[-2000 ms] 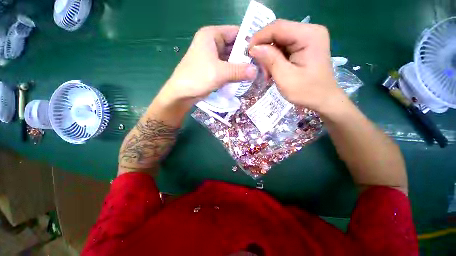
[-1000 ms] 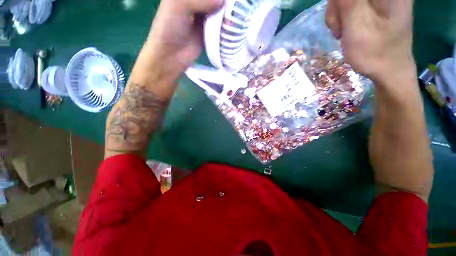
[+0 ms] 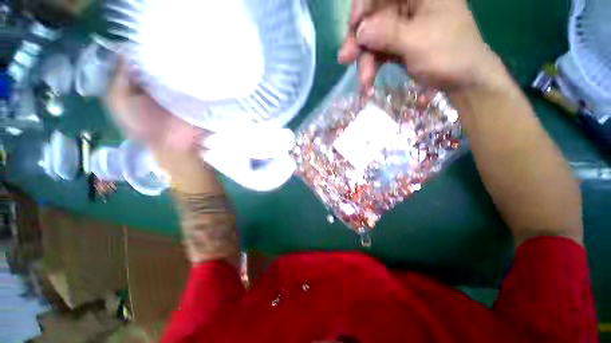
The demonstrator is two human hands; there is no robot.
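A white clip fan assembly [image 3: 288, 60] is large and overexposed at the upper left, close to the camera, with its white clip base [image 3: 258, 167] below. My left hand [image 3: 144, 114] is blurred and grips the assembly at its left side. My right hand [image 3: 409, 43] is over the top of the parts bag [image 3: 395, 164], fingers bent and fingertips pointing down; whether it holds a small piece cannot be told. The clear bag lies on the green bench, full of coppery and silver pieces, with a white label.
Another clip fan [image 3: 144, 167] lies at the left beside a small hammer [image 3: 86, 153] and a coppery pile [image 3: 104, 187]. A white fan grille [image 3: 593, 53] and a hammer [image 3: 559, 90] are at the right. A tiny loose piece [image 3: 365, 240] lies below the bag. Cardboard [image 3: 80, 251] is at lower left.
The fan assembly has moved left and closer to the camera with my left hand, off the bag's left corner. My right hand has moved left from the bag's right side to its top.
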